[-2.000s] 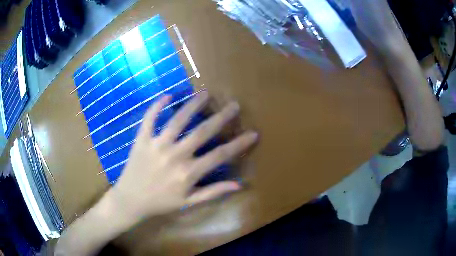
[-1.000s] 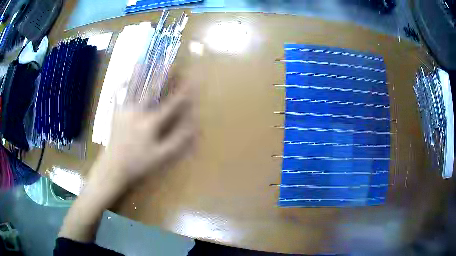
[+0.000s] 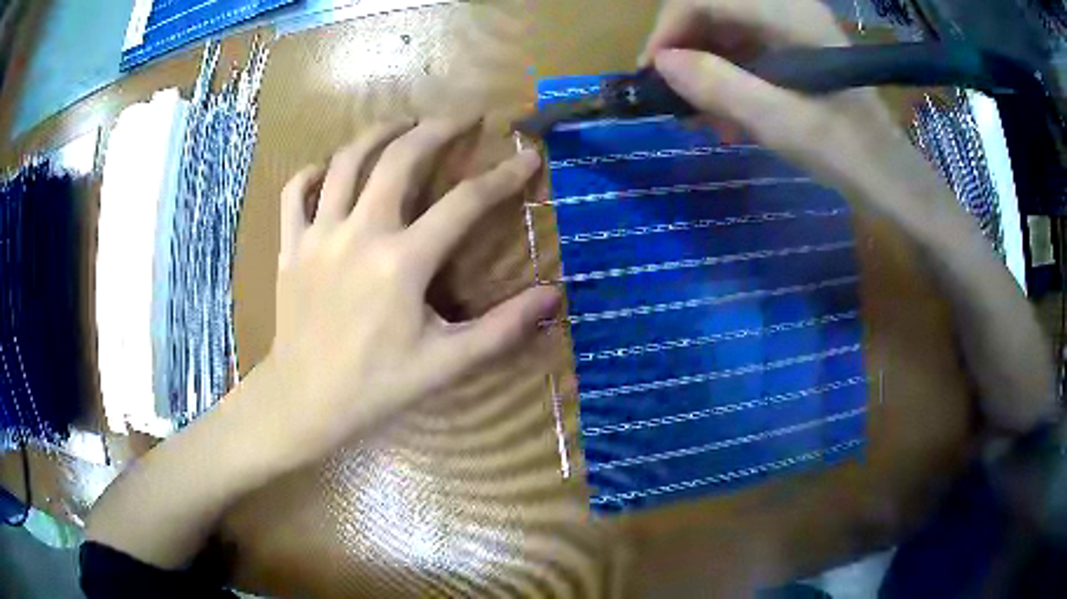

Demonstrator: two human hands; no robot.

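Note:
A blue solar cell block [image 3: 714,293] with silver lines across lies on the brown tabletop. A thin silver bus ribbon [image 3: 535,240] lies along its left edge, with a further piece lower down. My left hand [image 3: 398,234] is spread, its index fingertip and thumb at the ribbon by the block's edge; whether they pinch it I cannot tell. My right hand [image 3: 749,82] grips a dark soldering iron [image 3: 860,68] above the block's far edge. The iron's tip end is at the block's upper left corner, near my left index finger.
White strips [image 3: 138,263] and long cut ribbons [image 3: 211,246] lie at left, beside a dark stack of cell strings [image 3: 41,304]. Short cut ribbons [image 3: 954,146] and a white strip lie at right. Another blue block [image 3: 193,26] is at the top left.
My left hand has come from the long ribbons to the block's left edge, where silver ribbon now lies. My right hand has come into view with the soldering iron.

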